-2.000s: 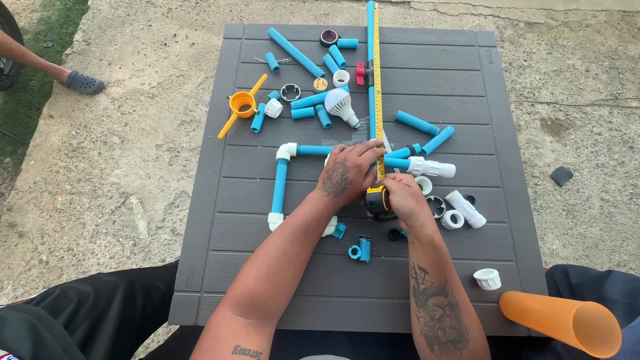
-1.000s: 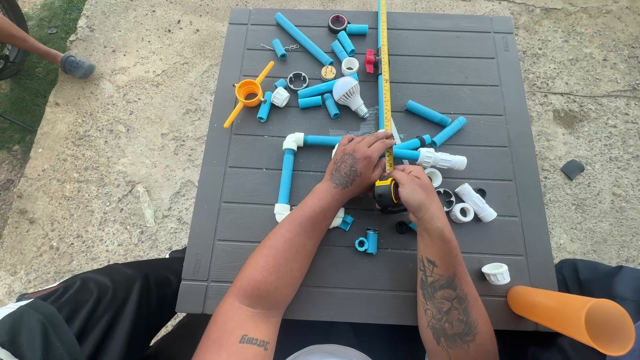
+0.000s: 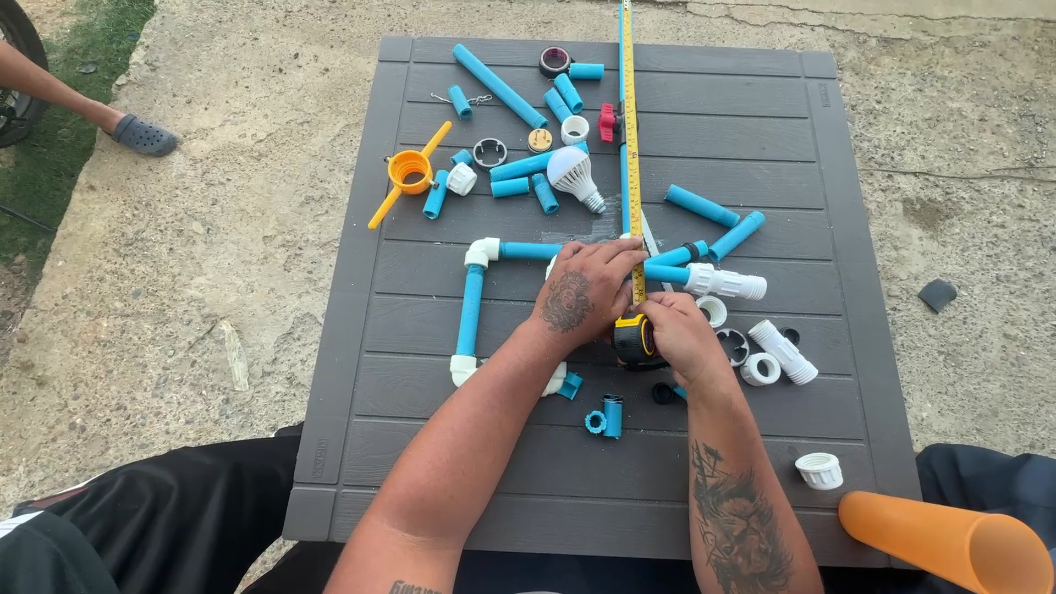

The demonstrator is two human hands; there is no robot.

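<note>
A yellow and black tape measure [image 3: 634, 337] lies near the table's middle, its yellow blade [image 3: 632, 124] drawn out along an upright run of blue pipe [image 3: 624, 181] with a red-handled valve [image 3: 608, 122]. My right hand [image 3: 681, 330] grips the case and the blade beside it. My left hand [image 3: 586, 289] lies across the pipe joint, fingertips at the blade; whether it grips the pipe is hidden. Left of it, blue pipes joined by white elbows [image 3: 482, 252] form a bent frame. A white ribbed coupling [image 3: 726, 281] ends a blue pipe on the right.
On the grey slatted table [image 3: 511, 462] lie loose blue pipe pieces [image 3: 499, 85], an LED bulb [image 3: 575, 176], an orange two-handled tool [image 3: 409, 172], white fittings [image 3: 782, 351] and black rings [image 3: 732, 346]. An orange pipe [image 3: 932, 536] sits at the near right corner. Another person's foot [image 3: 144, 135] is at left.
The view has shifted slightly. Both hands and the tape measure stay at about the same place along the pipe.
</note>
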